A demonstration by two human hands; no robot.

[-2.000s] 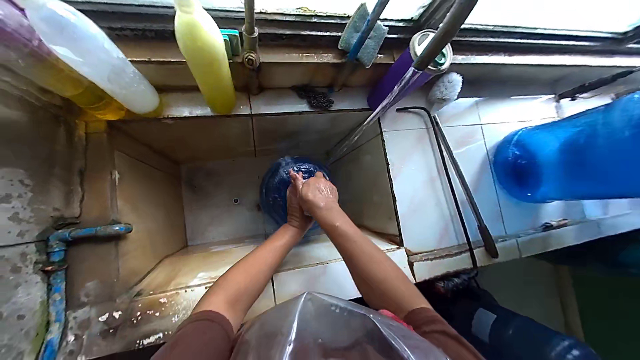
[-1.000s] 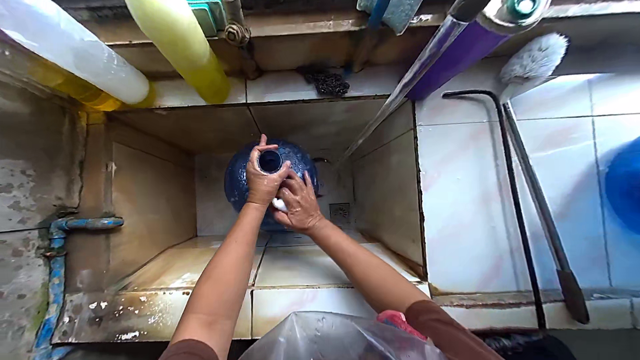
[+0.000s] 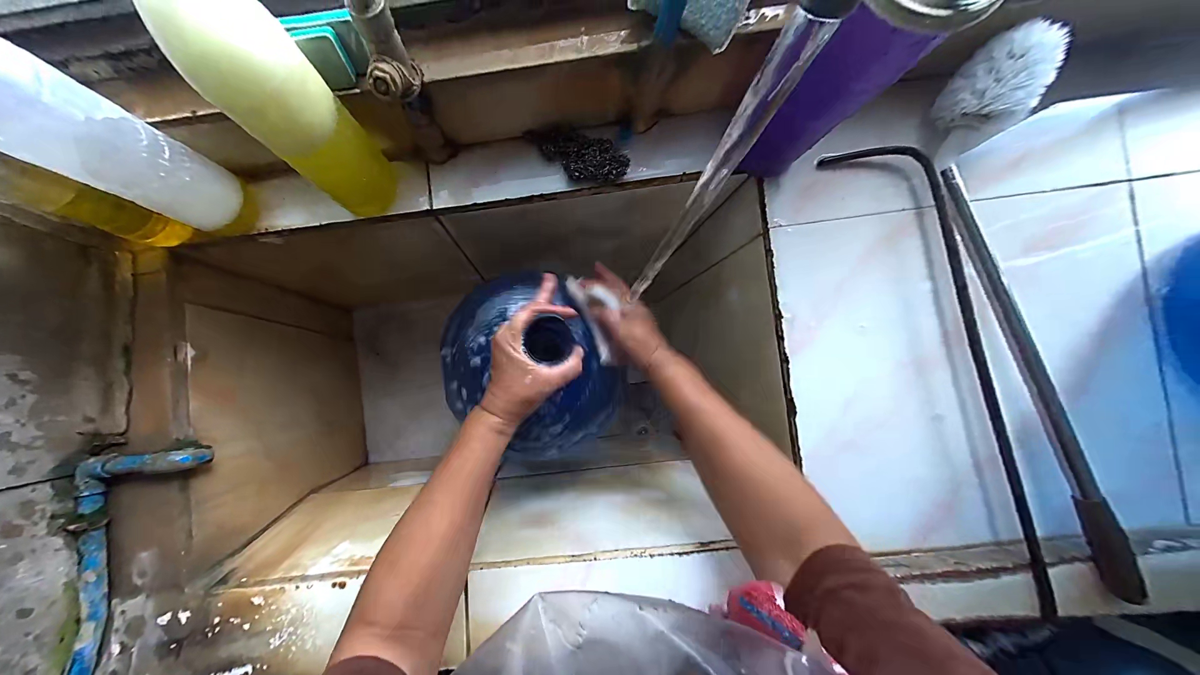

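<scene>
A blue plastic water jug (image 3: 562,412) stands upright in the tiled sink (image 3: 272,403), its round mouth facing up and its shoulders wet with suds. My left hand (image 3: 530,361) grips the jug's neck, thumb and fingers around the opening. On the jug's right side my right hand (image 3: 626,323), slightly blurred, holds a white cloth or pad (image 3: 598,314) against the wall of the jug. A stream of water (image 3: 698,197) falls from a pipe at the top and passes close to the right hand.
Bottles of yellow liquid (image 3: 309,131), a purple container (image 3: 825,84) and a dark scouring pad (image 3: 586,157) line the back ledge. A white-headed brush (image 3: 1008,75) and a bent black rod (image 3: 975,337) lie on the right counter. A blue pipe (image 3: 150,461) juts out at left.
My right hand has moved from beside the jug's neck to its right side. The left hand remains at the neck. The view has shifted closer to the sink since the earliest frame.
</scene>
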